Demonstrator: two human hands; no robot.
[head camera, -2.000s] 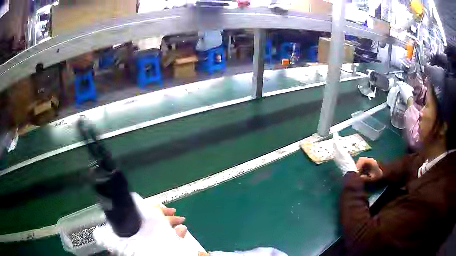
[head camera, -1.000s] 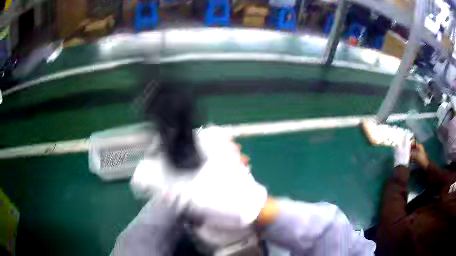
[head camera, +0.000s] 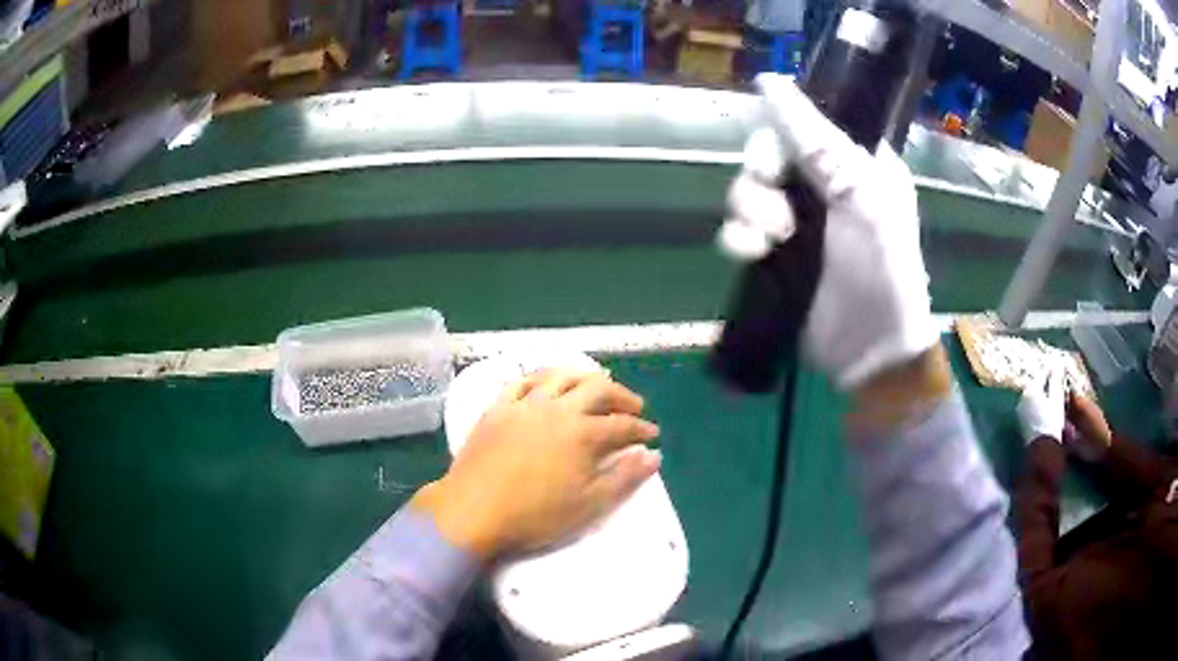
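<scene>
A white rounded appliance housing (head camera: 594, 575) lies on the green bench in front of me, its lower end cut off by the frame edge. My left hand (head camera: 549, 458) is bare and rests on top of the housing, fingers pointing right. My right hand (head camera: 859, 245) wears a white glove and grips a black electric screwdriver (head camera: 775, 291), raised to the right of the housing and not touching it. The driver's cord hangs from its lower end. A clear bin (head camera: 362, 420) of small silvery screws stands left of the housing.
A green conveyor (head camera: 543, 278) with pale rails runs beyond the bench. A grey post (head camera: 1066, 194) stands at right. Beside it a neighbour's hands work over a tan board (head camera: 988, 355) of small white pieces, near a clear tub (head camera: 1105, 342). A yellow-green item (head camera: 23, 471) is at far left.
The view has shifted. My right hand has moved right and up with the driver, away from the bin side. My bare left hand now shows clearly, lying on the housing.
</scene>
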